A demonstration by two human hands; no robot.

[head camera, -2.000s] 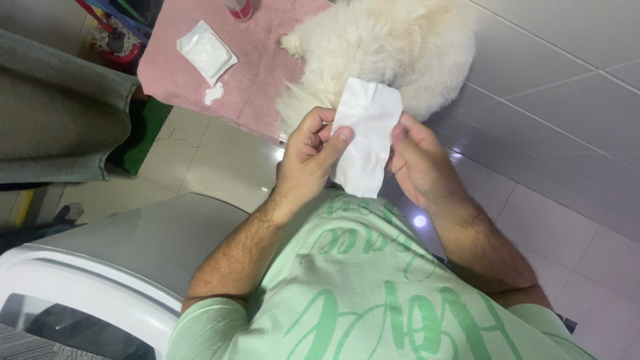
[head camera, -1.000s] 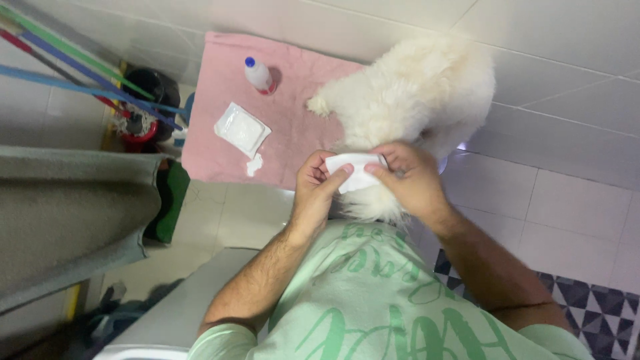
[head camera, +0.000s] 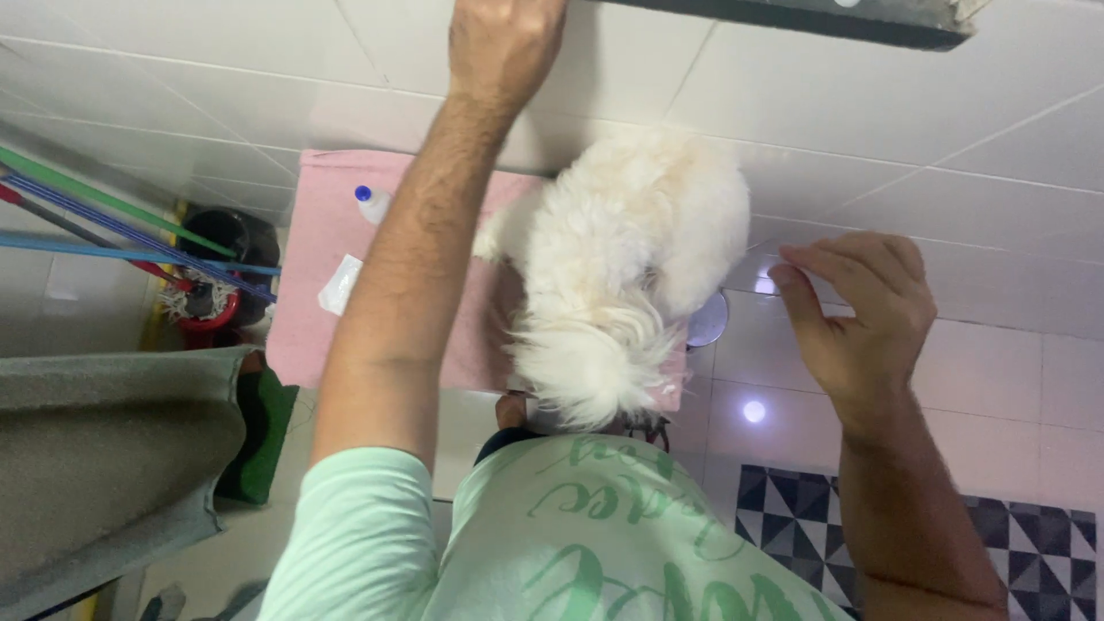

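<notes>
My left hand [head camera: 509, 43] reaches up to the top edge of the view, near a dark-edged ledge; its fingers are partly cut off, so what it holds cannot be told. My right hand [head camera: 858, 302] is raised at the right, thumb and fingertips slightly apart, with nothing visible between them. Between my arms a fluffy white dog [head camera: 621, 250] lies on a pink towel [head camera: 297, 345]. A bottle with a blue cap [head camera: 371, 203] and a white packet [head camera: 341, 285] lie on the towel, both partly behind my left forearm.
Tiled wall runs behind the dog, with a dark-edged ledge [head camera: 802, 19] above. Mop and broom poles [head camera: 112, 226] lean at the left over a black bucket [head camera: 226, 231] and a red one [head camera: 207, 326]. A grey cloth [head camera: 112, 466] hangs lower left; a patterned mat [head camera: 1026, 552] lies lower right.
My hands held a folded white cloth or wipe together over the dog; they are now apart. The left has moved up to the ledge, the right out to the right. The white piece is no longer seen.
</notes>
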